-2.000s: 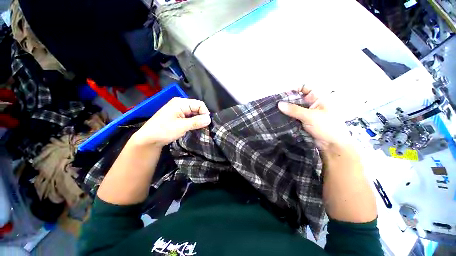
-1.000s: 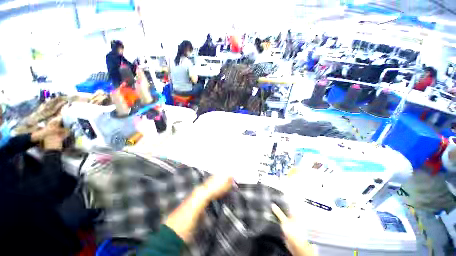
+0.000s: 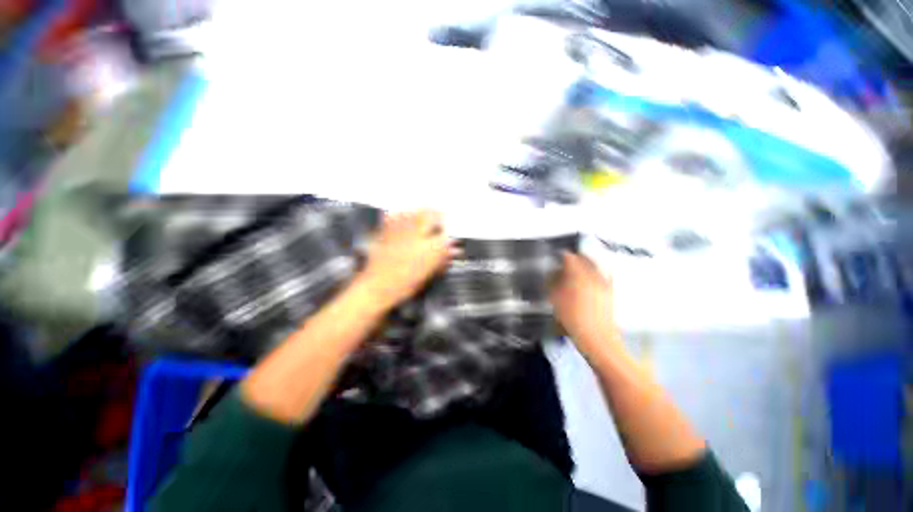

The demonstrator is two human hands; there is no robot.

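Observation:
The plaid garment (image 3: pixel 270 270), black, grey and white checks with a dark band, is spread along the front edge of the white table and hangs down towards the lap. My left hand (image 3: pixel 408 255) grips its upper edge near the middle. My right hand (image 3: pixel 583 290) holds its right end at the table edge. Both hands are blurred, and the fingertips are partly hidden in the cloth. The sewing machine's metal needle area (image 3: pixel 566 160) is beyond the cloth, with a yellow patch beside it.
The white table (image 3: pixel 330 110) has blue strips. A blue crate (image 3: pixel 145 430) is at the lower left, below the cloth. An olive-grey cover (image 3: pixel 70 240) drapes at the table's left. A blue object (image 3: pixel 866 410) is at the far right. Dark cloth (image 3: pixel 661 20) is at the back.
The view has swung up across the workshop and back down to the table. The plaid garment, earlier held up between both hands above the lap, now lies along the table's front edge, still held.

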